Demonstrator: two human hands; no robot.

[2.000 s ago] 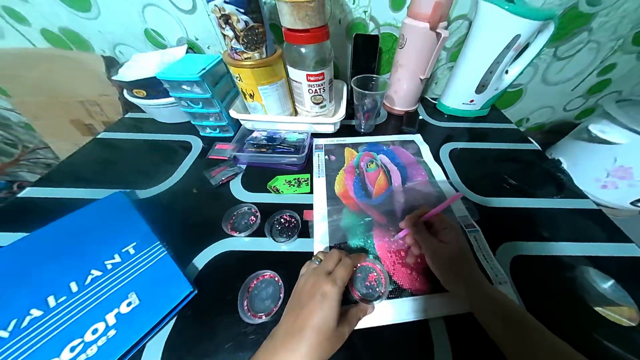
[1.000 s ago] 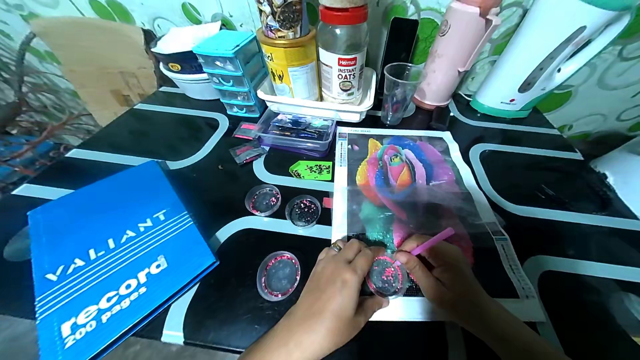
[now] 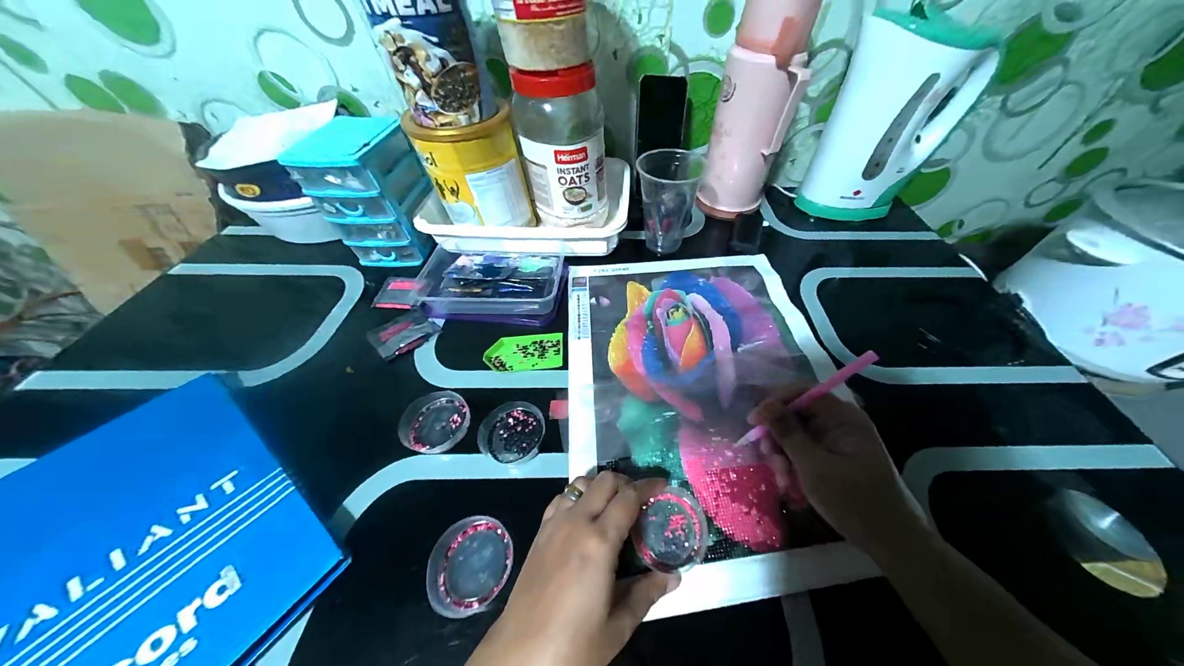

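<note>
My left hand point(image 3: 597, 550), with a ring on one finger, holds a small round clear dish point(image 3: 670, 529) of pink beads at the lower edge of a diamond painting canvas point(image 3: 689, 324) that shows a multicoloured rose. Between the fingers of my right hand point(image 3: 823, 453) is a pink applicator pen point(image 3: 809, 395), its tip over the lower part of the picture. Whether the tip touches the canvas cannot be told. Further small dishes stand left of the canvas: one with pink beads point(image 3: 470, 566), one with dark and pink beads point(image 3: 511, 432), and another point(image 3: 435, 422).
A blue record book point(image 3: 166, 546) lies at the left. Beyond the canvas are a clear plastic box point(image 3: 490, 282), a green bead tray point(image 3: 524, 352), a teal drawer unit point(image 3: 356, 185), a white tray point(image 3: 518, 239) with food containers, a plastic cup point(image 3: 668, 199), a pink flask point(image 3: 751, 120) and a white kettle point(image 3: 893, 111).
My right hand and the pen have moved from the held dish up over the canvas since one second ago. My left hand still holds the dish. The view has shifted.
</note>
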